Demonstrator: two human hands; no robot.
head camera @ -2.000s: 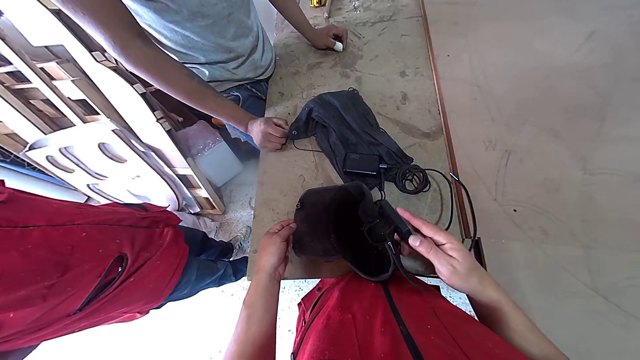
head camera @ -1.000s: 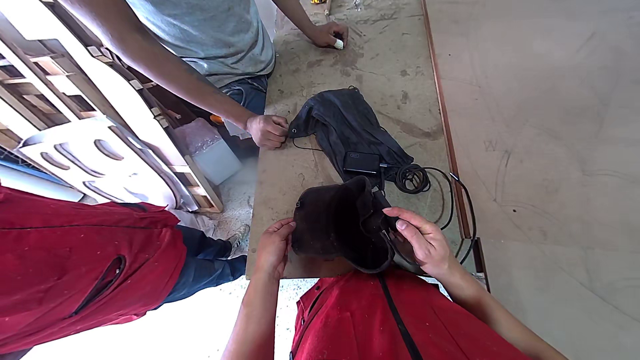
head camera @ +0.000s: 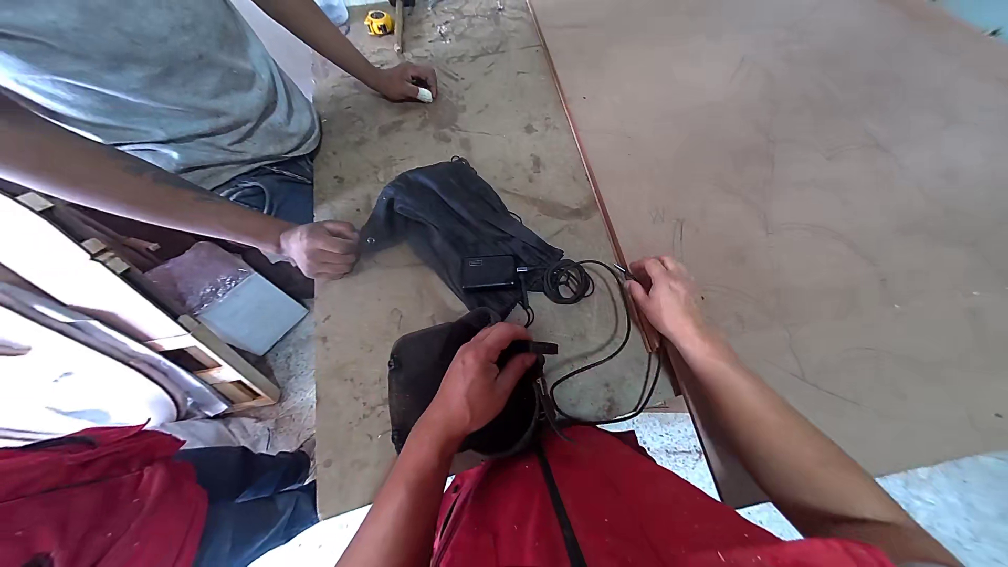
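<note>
My left hand (head camera: 479, 386) grips a black strap or flap at the opening of a dark fabric pouch (head camera: 417, 362), which rests at the table's near edge against my red jacket. Farther right, my right hand (head camera: 663, 295) pinches the metal-tipped end of a black cable (head camera: 602, 362) beside the wooden edge strip. A coil of the cable (head camera: 568, 281) lies on the table, linked to a black rectangular box, perhaps a power bank (head camera: 487, 272). That box sits on a crumpled dark cloth (head camera: 449, 213). The pouch's inside is mostly hidden.
Across the worn table (head camera: 346, 433), a person in a grey shirt rests a fist (head camera: 321, 249) at the cloth's corner and another hand (head camera: 409, 83) farther back. A yellow tape measure (head camera: 379, 23) lies at the back. A large brown board (head camera: 787, 197) covers the right side.
My left hand has moved from the pouch's left side to its opening. My right hand has left the opening and moved right and forward, where it now holds the cable end.
</note>
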